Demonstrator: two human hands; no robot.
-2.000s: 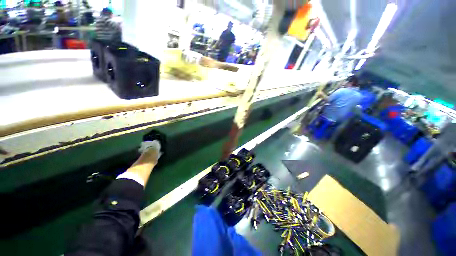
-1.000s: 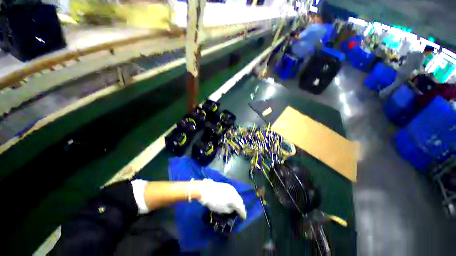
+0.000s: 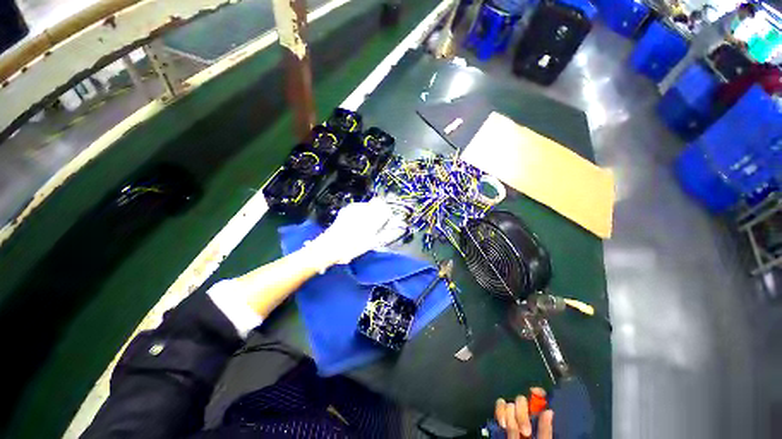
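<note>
My left hand (image 3: 364, 230), in a white glove, reaches over the blue cloth (image 3: 321, 321) to the near left edge of the loose wire lead pile (image 3: 437, 193). Its fingertips are blurred, and whether they hold a lead cannot be told. A black housing (image 3: 387, 317) with metal and wires inside sits on the cloth, untouched. My bare right hand (image 3: 525, 416), cut off by the bottom edge, is closed around the blue and orange-red handle of a soldering gun (image 3: 538, 401).
Several black housings (image 3: 304, 163) stand grouped beside the conveyor rail. Another dark housing (image 3: 154, 190) lies on the green belt. Pliers (image 3: 436, 281), a blade tool (image 3: 461, 321), a round fan (image 3: 506, 255), a tape roll (image 3: 491, 190) and cardboard (image 3: 544, 176) lie on the bench.
My left hand has left the housing on the cloth and moved up to the wire pile. My right hand has come into view at the bottom. The view has tilted down.
</note>
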